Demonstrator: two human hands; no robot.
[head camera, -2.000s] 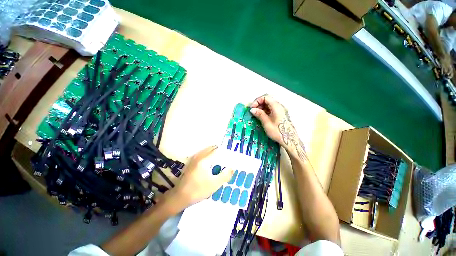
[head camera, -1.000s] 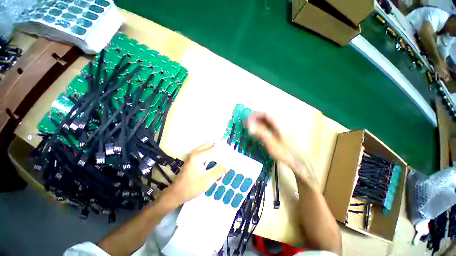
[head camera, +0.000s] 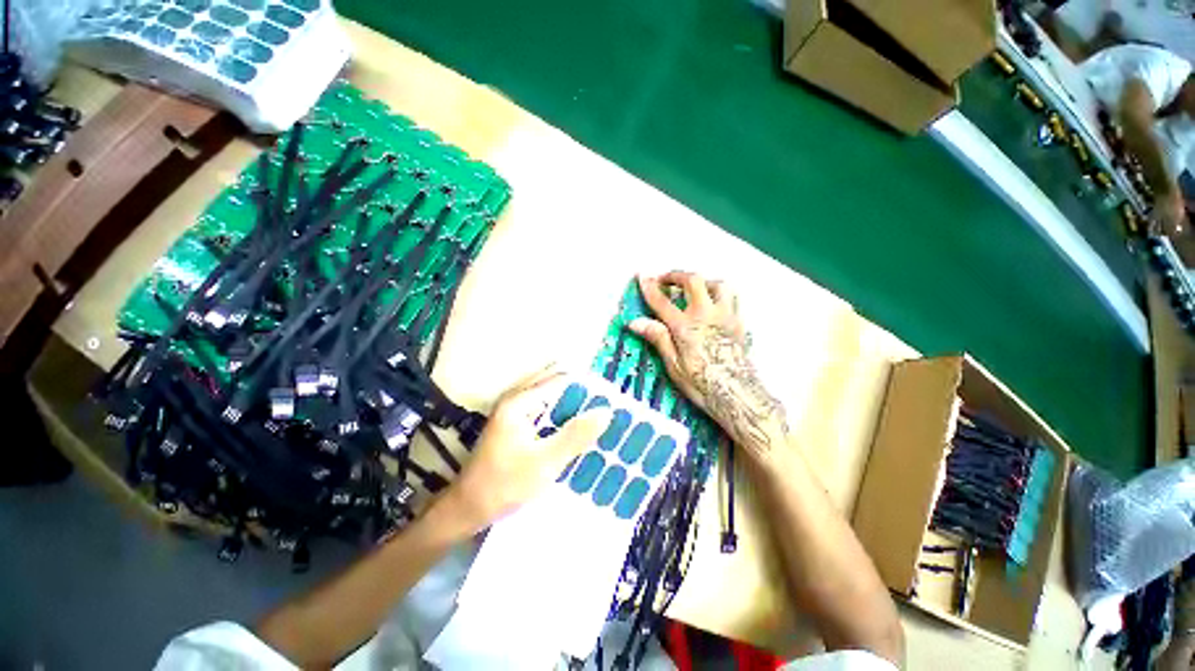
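My left hand (head camera: 518, 452) holds a white sticker sheet (head camera: 531, 577) with rows of dark oval pads near its top end and a blank white lower part. A small batch of green circuit board strips (head camera: 616, 344) lies beyond and partly under the sheet, with black cables (head camera: 666, 518) running toward me. My right hand (head camera: 695, 328) rests on the far end of these boards, thumb and fingertips close together. I cannot tell whether a pad is between its fingertips. The hand hides part of the boards.
A large pile of green boards (head camera: 439, 164) with black cables is at left. A stack of sticker sheets (head camera: 282, 85) and a reddish-brown slotted strip (head camera: 98, 171) lie beyond. An open cardboard box (head camera: 898, 472) with cabled strips is at right. Another person's arm (head camera: 1153, 157) shows at upper right.
My right hand has come back down onto the far end of the boards after moving in a blur. The sheet has shifted slightly under my left hand, with more ovals near its top edge.
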